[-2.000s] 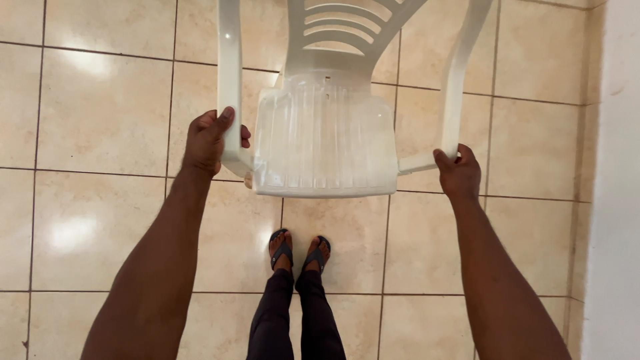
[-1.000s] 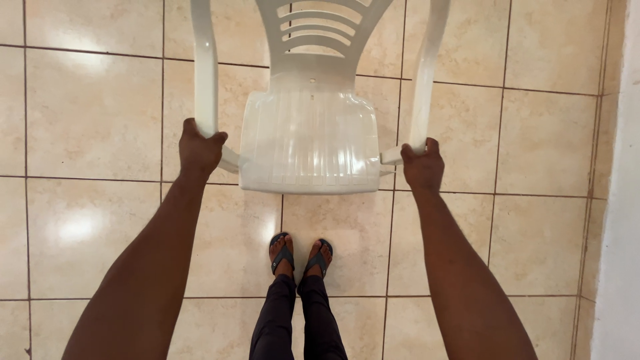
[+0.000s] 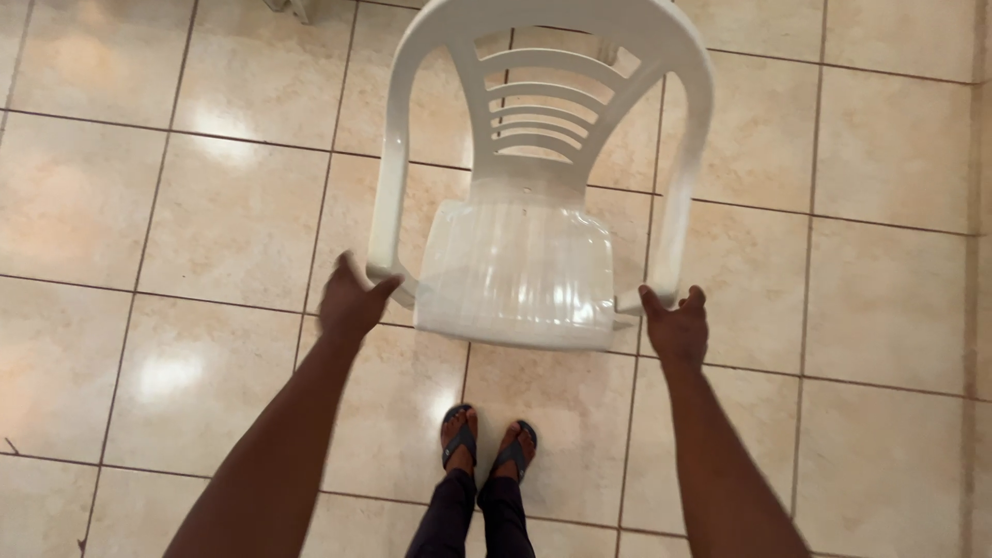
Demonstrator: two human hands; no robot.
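Observation:
A white plastic armchair faces me at the top centre, its slatted backrest away from me and its seat nearer. My left hand is at the front end of the armrest on the left, thumb and fingers spread apart, slightly blurred. My right hand is at the front end of the other armrest, with thumb and fingers around its tip; how firmly they close on it is hard to see. The chair's legs are mostly hidden below the seat.
My feet in dark flip-flops stand on the tiled floor just before the chair. Part of a pale object shows at the top edge. A tiled skirting runs along the right edge.
My left hand has opened from its grip on the armrest. More of the chair's backrest is in sight, as the view has shifted.

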